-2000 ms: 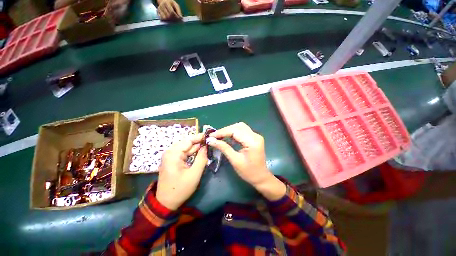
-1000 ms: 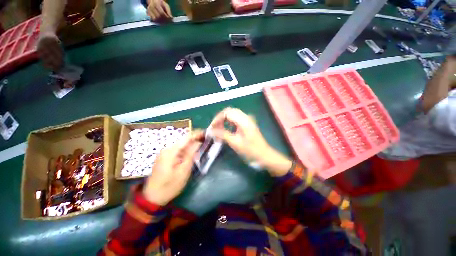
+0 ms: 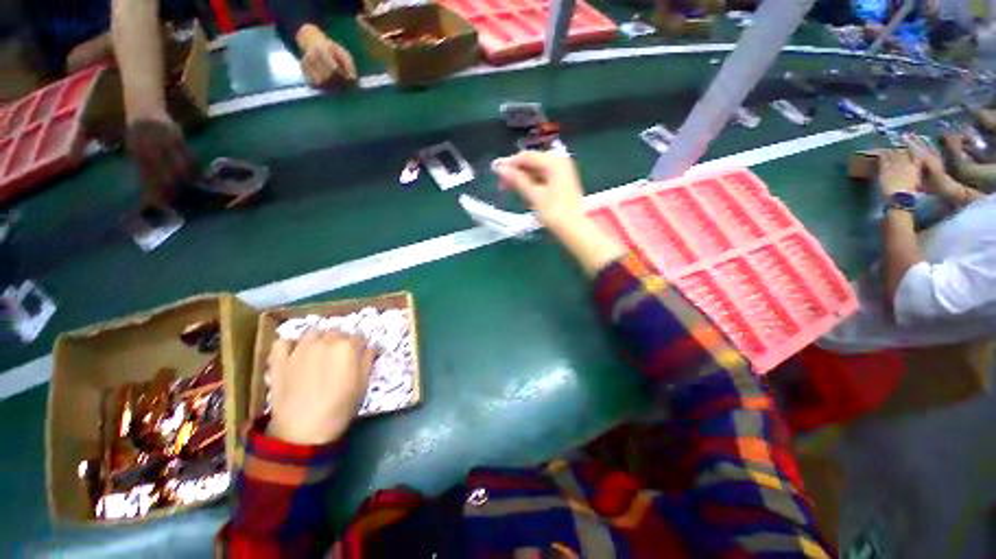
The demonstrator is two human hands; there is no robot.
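My left hand [image 3: 319, 382] is over the small cardboard box [image 3: 416, 360] of white rings [image 3: 382, 333], fingertips down among the rings; whether it grips one is hidden. My right hand [image 3: 546, 194] reaches out over the belt [image 3: 360, 164], with thumb and fingertips close together; I cannot tell if anything is between them. A blurred white frame [image 3: 497, 215] lies at the belt's white edge line just below that hand. A unit with a copper-orange part [image 3: 541, 134] lies just beyond the hand. Another frame [image 3: 447, 165] lies to its left.
A larger cardboard box [image 3: 137, 328] of copper-orange modules stands at left. A pink tray [image 3: 721, 262] lies at right, beside a metal post [image 3: 732, 87]. Across the belt, another person's hand [image 3: 161, 158] is above some units and another hand [image 3: 325, 60] rests. A worker's forearms [image 3: 906, 229] are at right.
My hands have parted: the left has moved to the ring box, the right out to the belt. The unit they held is no longer between them. The belt frame near my right hand now looks tilted.
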